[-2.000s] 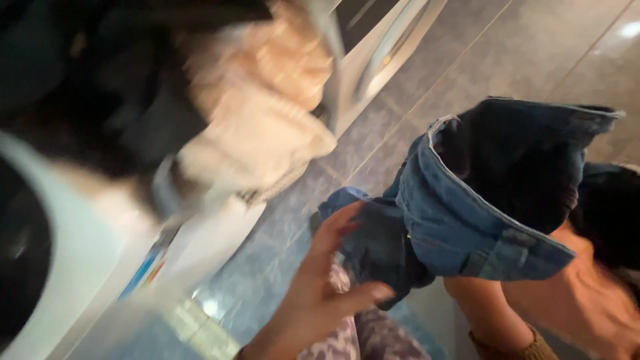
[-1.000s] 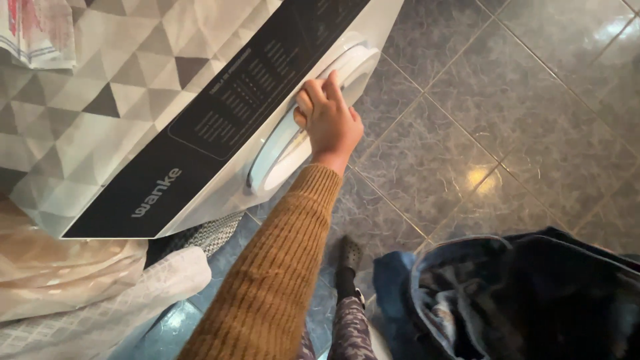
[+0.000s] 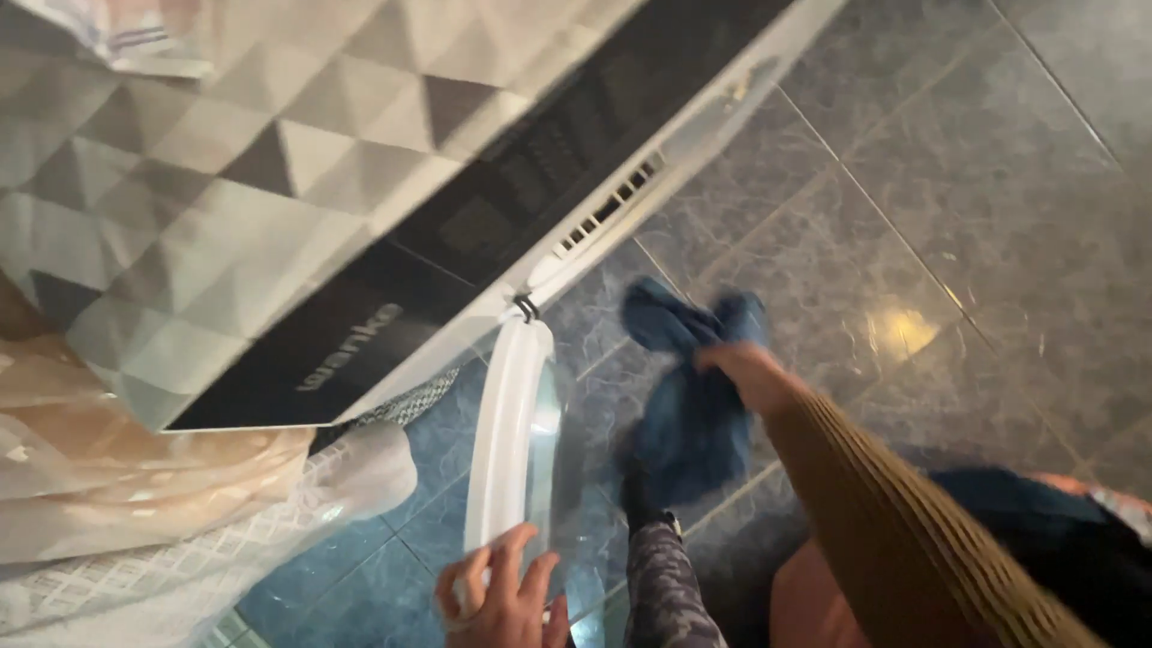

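Observation:
My right hand [image 3: 751,369], at the end of a brown ribbed sleeve, grips a blue denim garment [image 3: 697,432] that hangs blurred above the floor tiles. At the bottom centre my left hand [image 3: 508,594] rests with spread fingers on the rim of the round white door [image 3: 504,441] of a Wanke washing machine [image 3: 432,297]. The door stands swung out from the machine's front. The drum inside is hidden from this angle.
A cloth with grey triangles [image 3: 315,153] covers the machine's top. Peach fabric [image 3: 135,450] and a white textured cloth [image 3: 270,513] lie at the left. Dark and orange clothes [image 3: 999,504] are at the lower right. Grey tiles [image 3: 900,225] cover the floor.
The washer door, closed against the machine one second ago with a hand on it, now stands open. The denim garment is now held out by my right hand, and my left hand is on the door.

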